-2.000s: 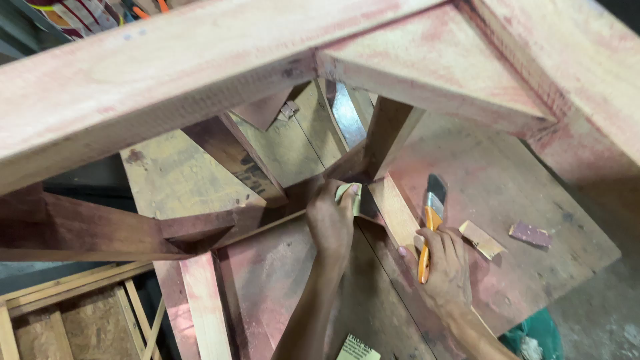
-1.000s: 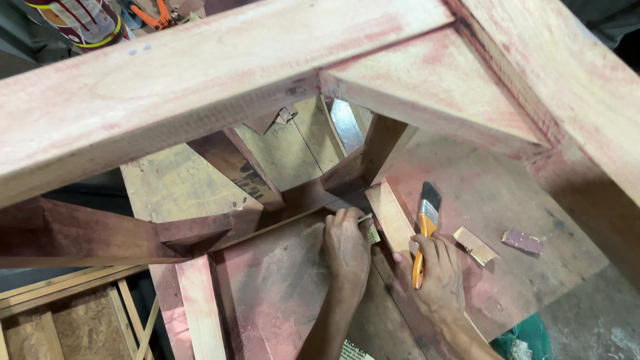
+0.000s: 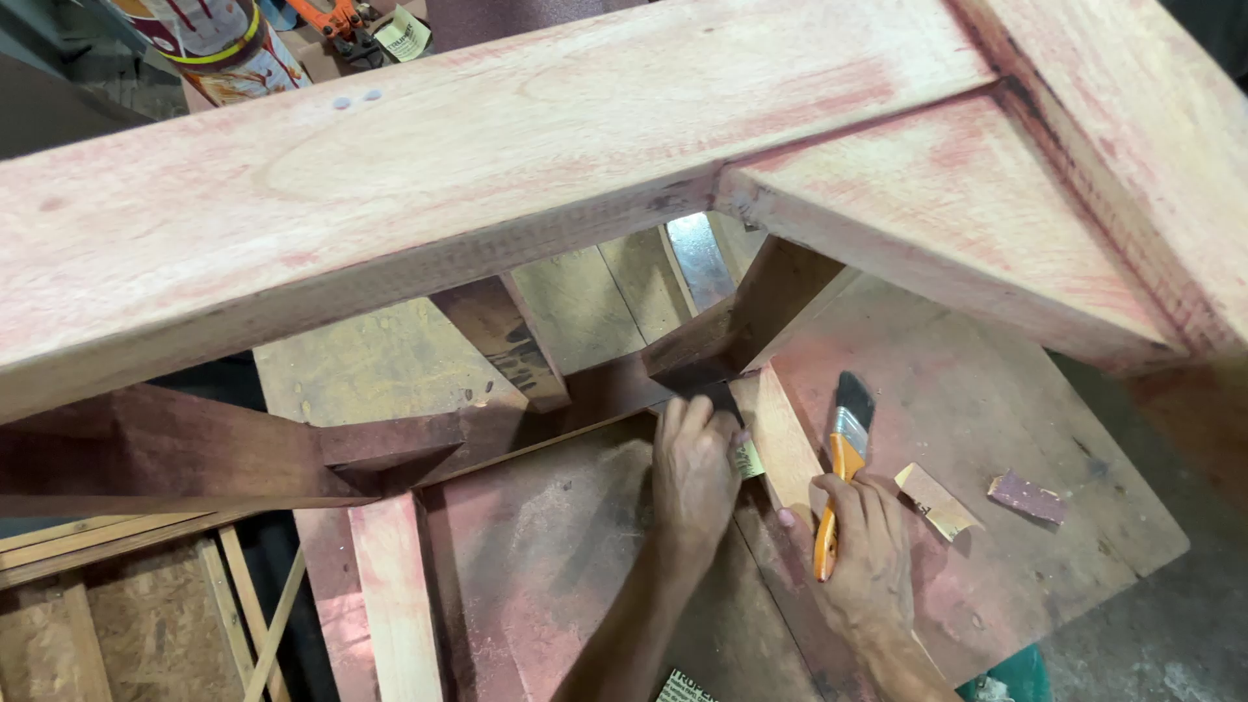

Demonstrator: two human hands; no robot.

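Note:
A wooden frame [image 3: 546, 127] with a pale, red-smeared top rail and triangular corner brace stands over a wooden table. Down at its lower rail, my left hand [image 3: 697, 468] grips a folded piece of sandpaper [image 3: 748, 458] where the rail meets a pale leg [image 3: 780, 429]. My right hand [image 3: 863, 546] holds an orange-handled paintbrush [image 3: 846, 444], dark bristles pointing away, and rests against that same leg. Right of it on the table lie a curled sandpaper piece [image 3: 936, 502] and a worn purple sandpaper scrap [image 3: 1027, 497].
The wooden tabletop [image 3: 1092, 497] is stained red. Beyond the top rail stand a paint can [image 3: 210, 39] and an orange-handled tool [image 3: 336, 24]. Another printed sandpaper sheet [image 3: 685, 688] lies at the bottom edge. A slatted wooden panel [image 3: 136, 614] is at lower left, green cloth [image 3: 1019, 673] at lower right.
My left hand has shifted slightly along the lower rail near the leg, still gripping the sandpaper. My right hand keeps the brush at about the same place.

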